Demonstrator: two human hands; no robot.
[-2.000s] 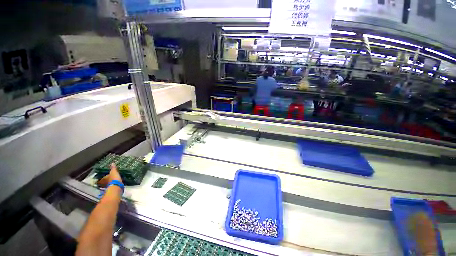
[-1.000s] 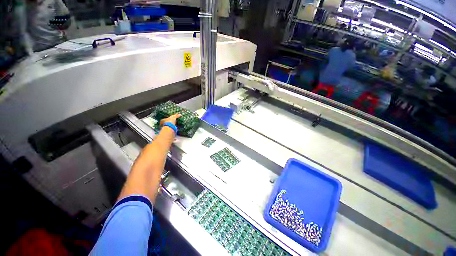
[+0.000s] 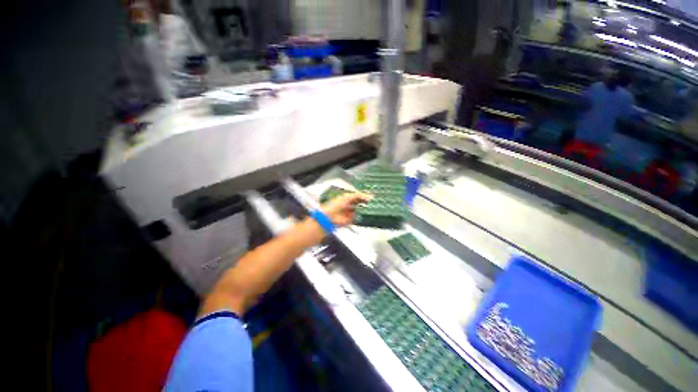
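Observation:
My left hand (image 3: 346, 208), with a bright blue wrist strap, grips the near left edge of a thick green stack of PCB panels (image 3: 383, 190). The stack sits over the white shelf's far left part; blur hides whether it is lifted. More green board (image 3: 334, 193) shows to its left. A single green panel (image 3: 409, 246) lies on the shelf just nearer. Green panels (image 3: 421, 337) lie in the rail track. The blue component tray (image 3: 570, 310) holds a heap of tiny white-silver and dark components (image 3: 516, 344). My right hand is out of the picture.
A white machine housing (image 3: 291, 126) stands at the left, with a metal post (image 3: 391, 92) beside the stack. A small blue bin (image 3: 412, 189) shows partly behind the stack. Another blue tray (image 3: 673, 283) is at the right edge. A red seat-like shape (image 3: 138, 352) is lower left. A person (image 3: 605, 111) is far behind.
The view has swung left. The gripped stack has shifted right along the shelf and now covers most of the small blue bin. The blurred hand at the right tray has left the picture.

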